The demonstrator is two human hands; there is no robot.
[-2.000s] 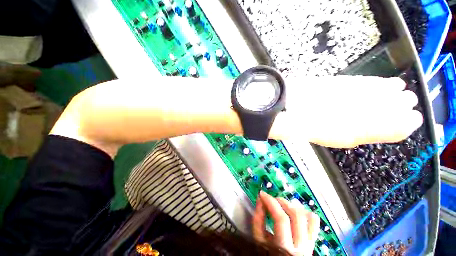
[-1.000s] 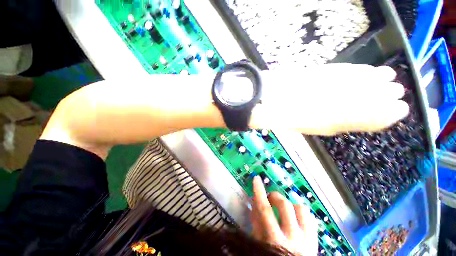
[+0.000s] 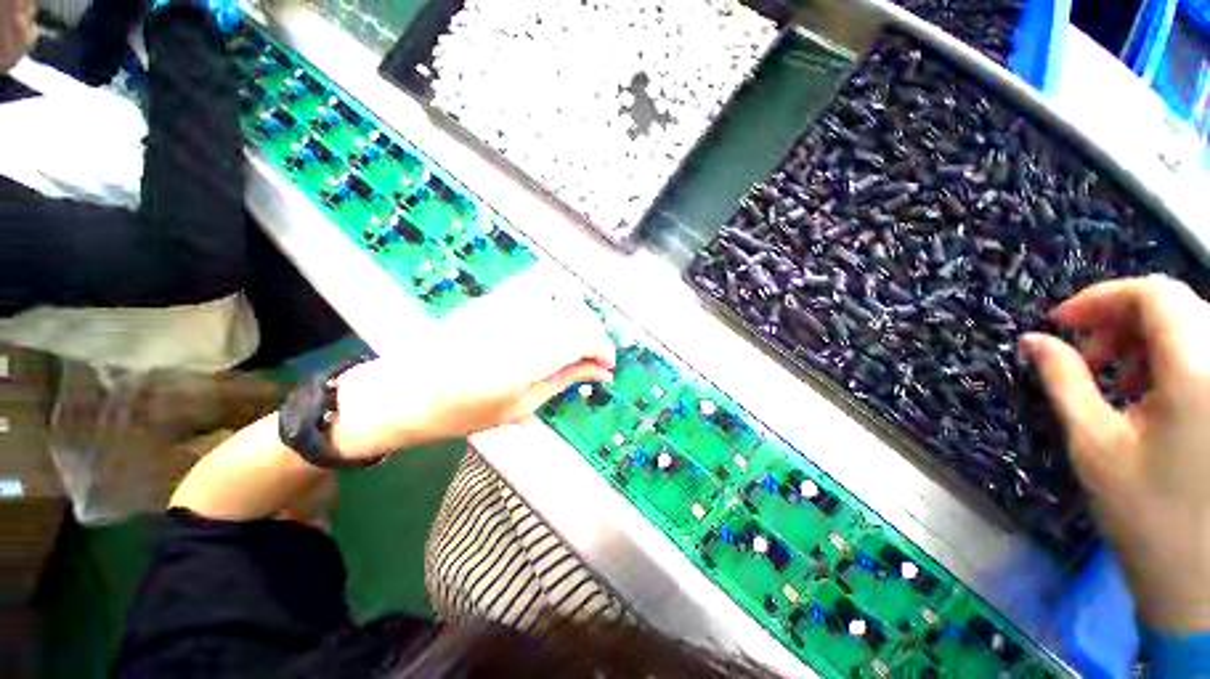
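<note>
The green circuit board panel [image 3: 690,458] lies in the metal track, filled with small parts including black capacitors with pale round tops. My left hand [image 3: 511,348], with a black watch on its wrist, is over the middle of the panel. Its fingers are bent together, and whether they hold a part cannot be told. My right hand [image 3: 1128,385] is at the right over the black tray of loose black capacitors [image 3: 916,226]. Its thumb and index fingertip are slightly apart, and no part shows between them. A blue band shows at its wrist.
A tray of white components [image 3: 571,106] lies beyond the rail [image 3: 849,464]. Blue bins [image 3: 1042,40] stand at the upper right. Part of a blue tray [image 3: 1099,617] shows below the black tray. Another person's dark sleeve [image 3: 193,159] is at the upper left.
The view has shifted. My left hand has moved back from the black component tray to the board panel and bent its fingers. My right hand has moved from the panel to the black capacitors.
</note>
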